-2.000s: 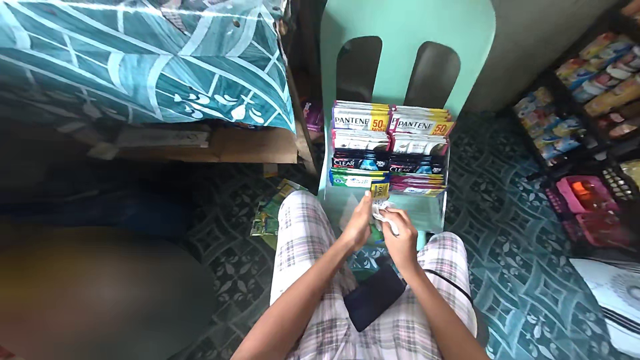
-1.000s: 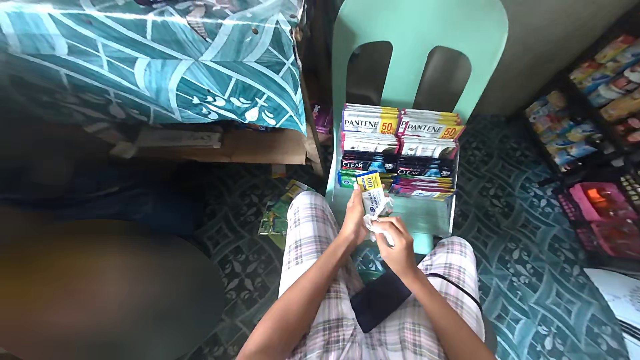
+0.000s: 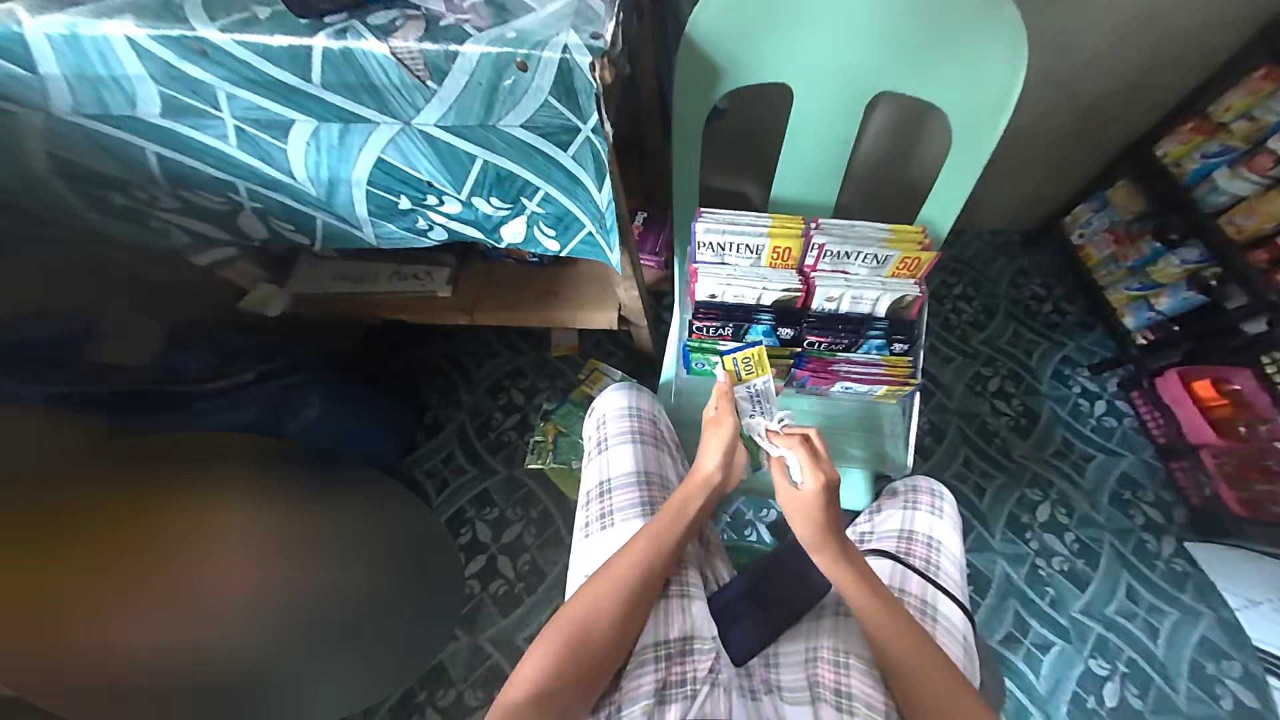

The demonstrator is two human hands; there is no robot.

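Observation:
My left hand (image 3: 722, 436) holds a small sachet (image 3: 752, 385) with a yellow and blue top, upright before the rows. Fingers of my right hand (image 3: 806, 476) grip a white cloth or tissue (image 3: 772, 437) against the sachet's lower part. Just beyond my hands, a clear plastic tray (image 3: 850, 435) sits on the seat of a green plastic chair (image 3: 820, 50). Two columns of standing sachets fill its back: Pantene packs (image 3: 745, 245) at the rear, Clear packs (image 3: 855, 338) nearer, then green ones at left and pink-purple ones (image 3: 850, 385) at right.
A dark phone-like object (image 3: 765, 605) with a black cable lies on my lap. At the left stands a table with a teal patterned cover (image 3: 400, 160). Green packets (image 3: 555, 440) lie on the floor by my left knee. Racks of packets (image 3: 1160, 260) and a pink basket (image 3: 1215, 400) are at the right.
The sachet in my left hand now stands higher above my fingers, with more of its face showing than two seconds ago. The white cloth remains in my right hand.

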